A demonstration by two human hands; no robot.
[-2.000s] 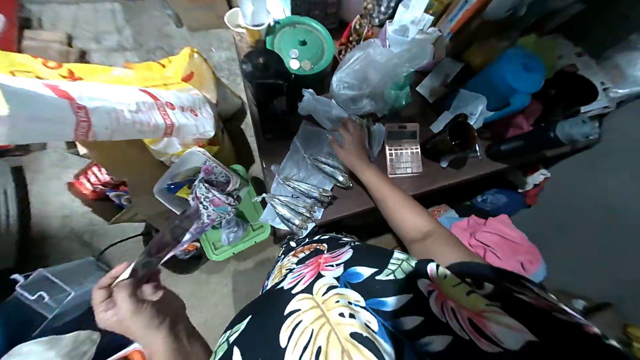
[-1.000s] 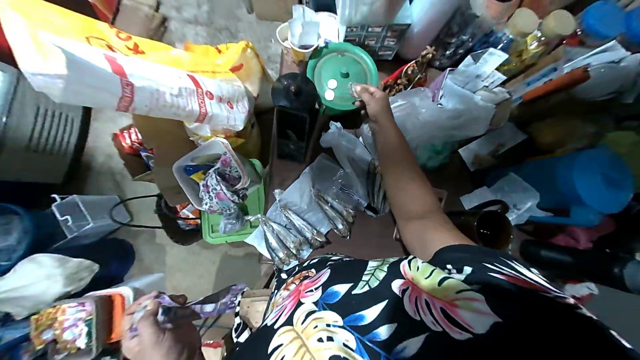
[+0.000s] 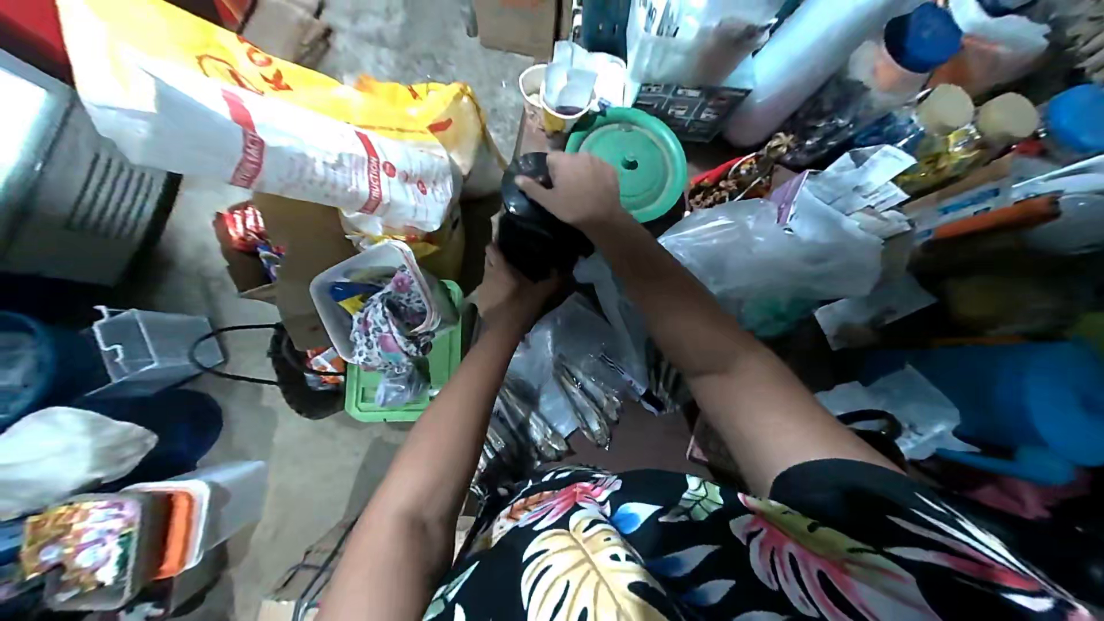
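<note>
A black lidded container [image 3: 536, 228] is between my two hands near the top middle of the view. My right hand [image 3: 576, 190] grips its dark lid from above. Lower down, my left hand [image 3: 509, 289] holds its side. Beside my right hand lies a round green plastic lid [image 3: 642, 164]. Below my wrists, small silvery fish [image 3: 582, 401] lie on clear plastic [image 3: 552, 349] on the dark table, partly behind my left forearm. The patterned cloth [image 3: 388, 332] rests in a plastic tub [image 3: 341, 297] on a green lidded box at the left. What the black container holds is hidden.
Paper cups [image 3: 552, 90] stand just behind the green lid. Plastic bags [image 3: 776, 250] and jars [image 3: 944, 112] crowd the right side, with a blue plastic container [image 3: 1009, 397] lower down. A large yellow and white sack [image 3: 302, 129] lies at the upper left.
My right hand has moved from the green lid to the black container. My left hand has come up from the lower left to it and no longer holds the patterned cloth strip. The coins no longer show on the green lid.
</note>
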